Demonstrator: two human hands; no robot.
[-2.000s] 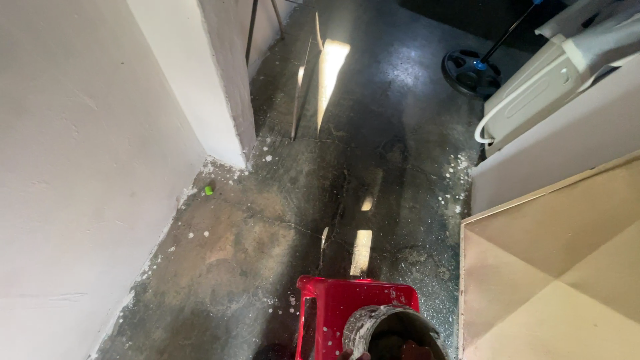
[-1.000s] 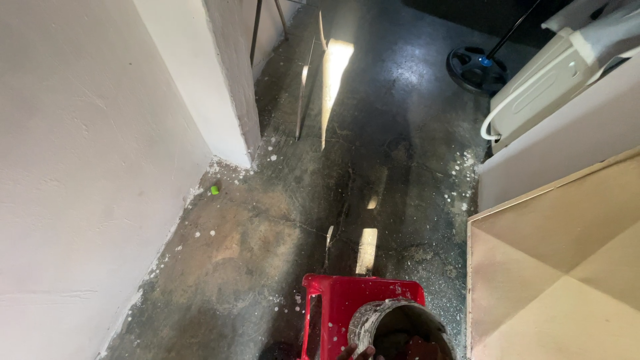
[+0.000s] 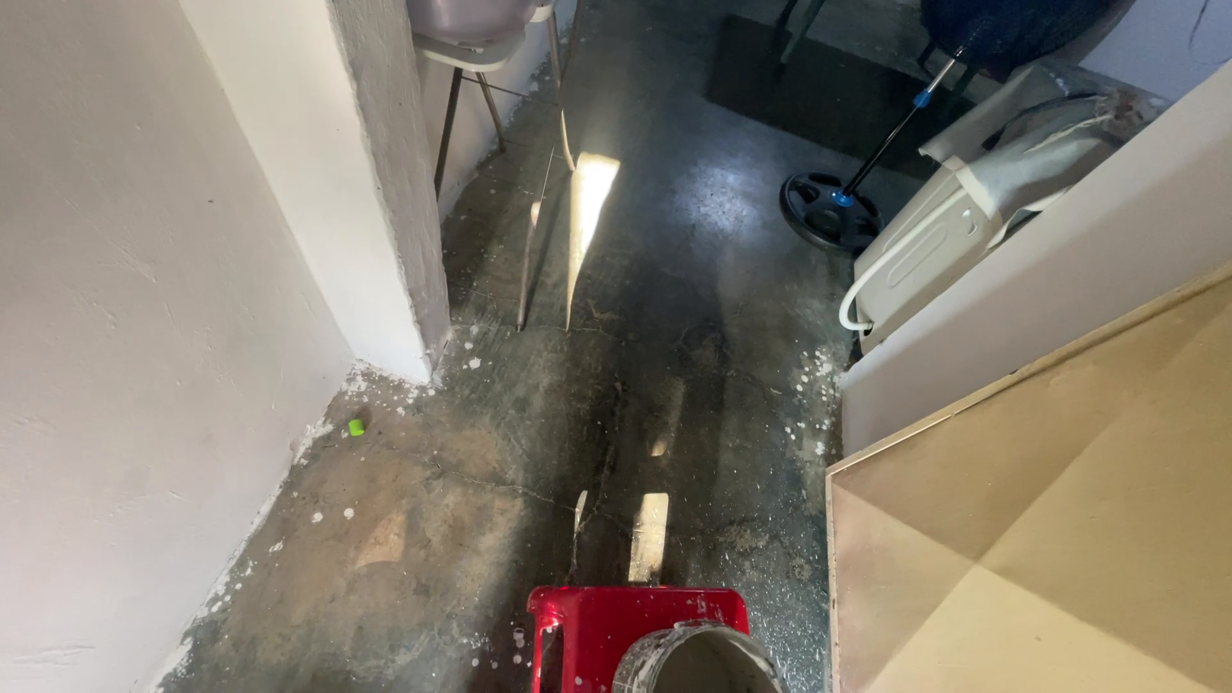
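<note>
Neither of my hands shows in the frame of now. At the bottom edge, a red plastic stool (image 3: 602,621) stands on the grey concrete floor, its lower part cut off by the frame. A round bucket (image 3: 635,664) with whitish smears on its rim and outer wall is over the stool's right part. Its near side is out of view, and I cannot tell what is inside it.
A plastered wall (image 3: 173,385) with a white corner runs along the left. A cream panel (image 3: 1011,539) borders the right. Farther off are a white appliance (image 3: 929,260), a black weight plate (image 3: 830,210) and a chair (image 3: 472,53). A small green object (image 3: 356,427) lies by the left wall.
Fingers that showed at the near rim of the bucket one second ago are out of view now. The view has tilted up, with more of the far floor and a chair showing.
</note>
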